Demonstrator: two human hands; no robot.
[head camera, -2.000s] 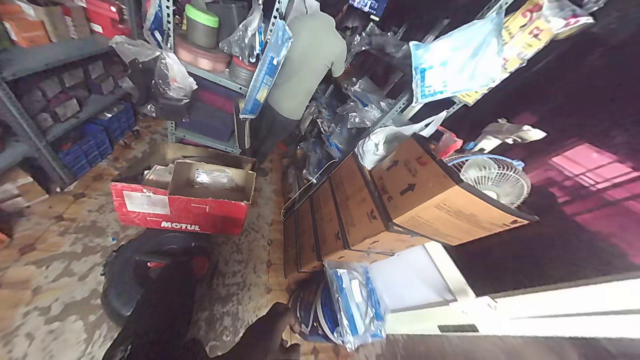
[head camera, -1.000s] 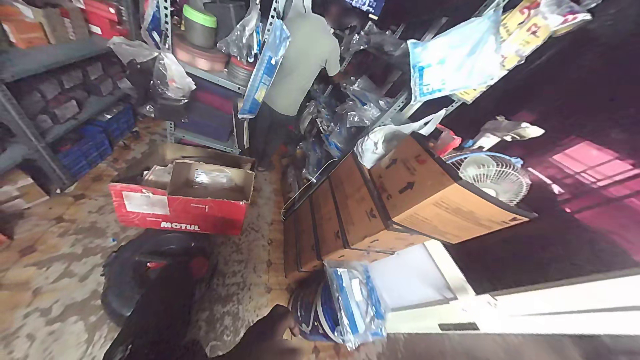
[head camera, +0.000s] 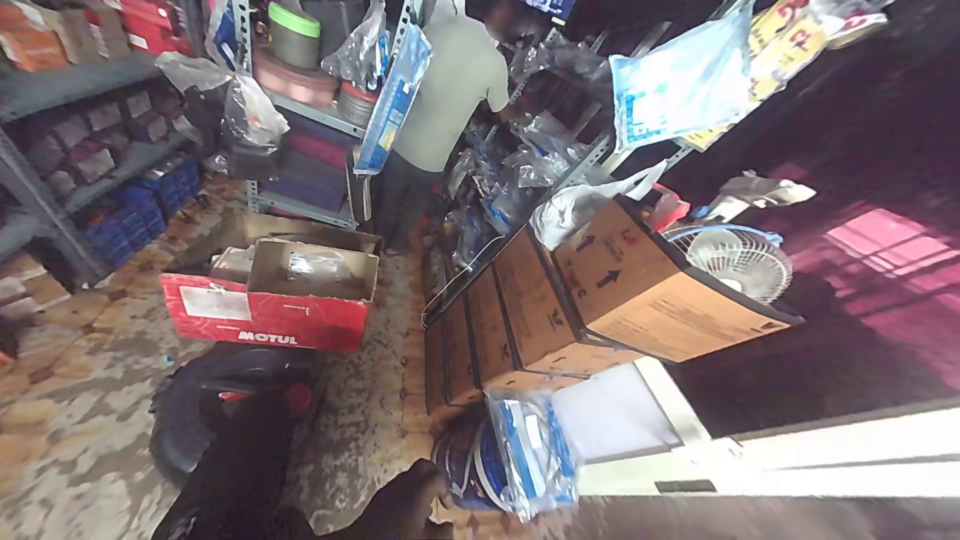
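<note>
Neither of my hands can be made out. A dark-clothed leg (head camera: 240, 457) reaches up from the bottom edge over a black tyre (head camera: 180, 420) lying on the floor. Further right, another dark limb (head camera: 397, 499) ends close to a blue bucket (head camera: 461, 465); its end is too dim to tell its part. A clear plastic bag with blue-and-white packs (head camera: 532, 450) rests against the bucket. Behind the tyre stands an open red Motul cardboard box (head camera: 270, 315) with a smaller open carton (head camera: 311, 277) inside it, which holds something in clear wrap.
Brown cartons (head camera: 517, 307) stand in a row at centre right, by a white fan (head camera: 739, 262). Metal shelves (head camera: 97, 82) with boxes and blue crates (head camera: 142, 210) line the left. A person (head camera: 450, 90) stands at the back beside shelves of bagged goods.
The person at the back has shifted their upper body and arm slightly. The red box, the tyre, the cartons and the bucket stay where they were.
</note>
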